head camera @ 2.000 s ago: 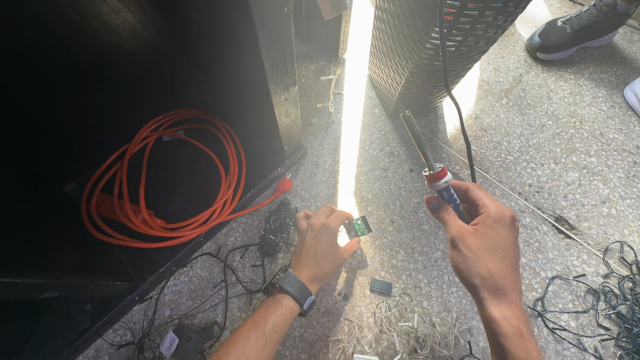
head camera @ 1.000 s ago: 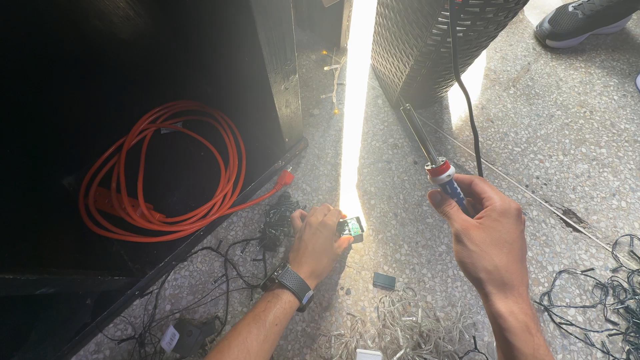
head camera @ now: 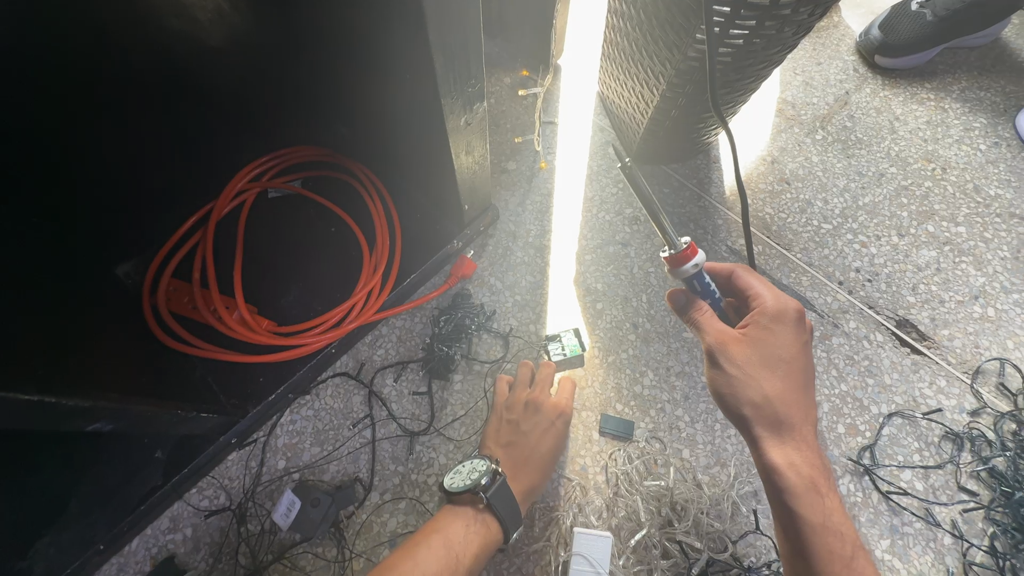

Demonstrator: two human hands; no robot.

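Observation:
My right hand (head camera: 756, 344) grips the blue handle of a soldering iron (head camera: 660, 220), its metal tip pointing up and left. Just below a small black box with a green circuit board (head camera: 566, 346) is my left hand (head camera: 530, 428), palm down, fingers spread, nothing visibly gripped; whether a fingertip touches the box is unclear. That box lies on the speckled floor in a bright strip of light, with thin wires at its left side. A small dark rectangular cover (head camera: 616, 426) lies to the right of my left hand.
A coiled orange extension cord (head camera: 300, 340) lies on a black surface at left. Clear string lights (head camera: 664, 504), a white box (head camera: 590, 552) and dark light strings (head camera: 992, 472) are on the floor. A woven planter (head camera: 664, 88) stands behind; a person's shoe (head camera: 920, 36) is upper right.
My left hand has let go of the small circuit box, which it held in the earlier frames, and has drawn back below it. My right hand still holds the soldering iron.

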